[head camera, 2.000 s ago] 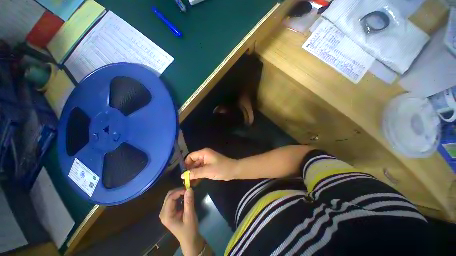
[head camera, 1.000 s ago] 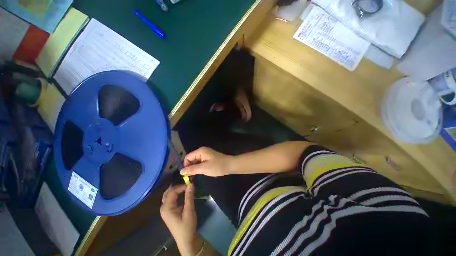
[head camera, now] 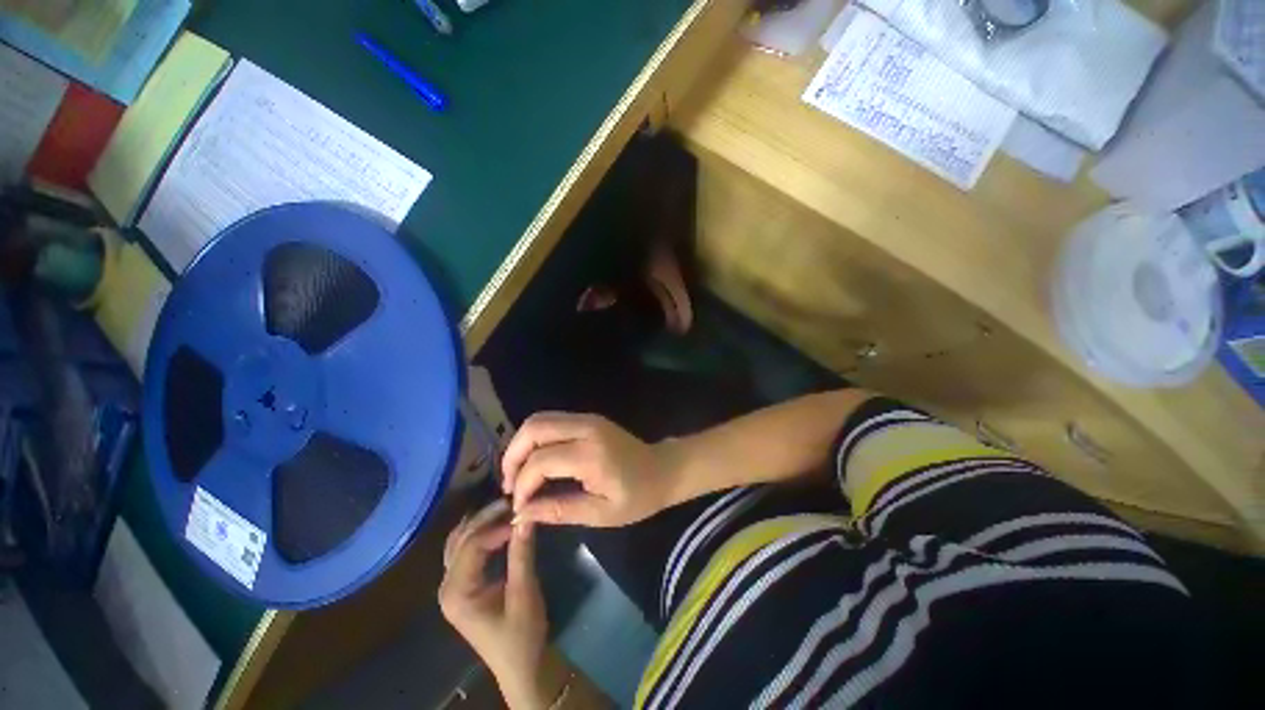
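Note:
A blue component reel (head camera: 250,416) with dark tape behind its windows and a white reel label (head camera: 225,537) stands tilted at the desk edge. A narrow carrier tape end (head camera: 483,433) runs from its right rim to my fingers. My right hand (head camera: 583,472) comes from the right with bent fingers closed over the tape end. My left hand (head camera: 493,590) comes from below, its thumb and finger pinched at the same spot. The fingertips meet and hide what lies between them. No yellow piece shows.
A printed record sheet (head camera: 278,160) and a blue pen (head camera: 402,72) lie on the green desk (head camera: 520,97). On the right wooden surface are papers (head camera: 909,97), a clear-white spool (head camera: 1140,296) and a white cup (head camera: 1235,229). Dark blue trays (head camera: 63,402) stand far left.
The yellow piece seen between my fingertips earlier is now covered. My right fingers have curled down over my left fingertips. The reel and desk have shifted slightly left in view.

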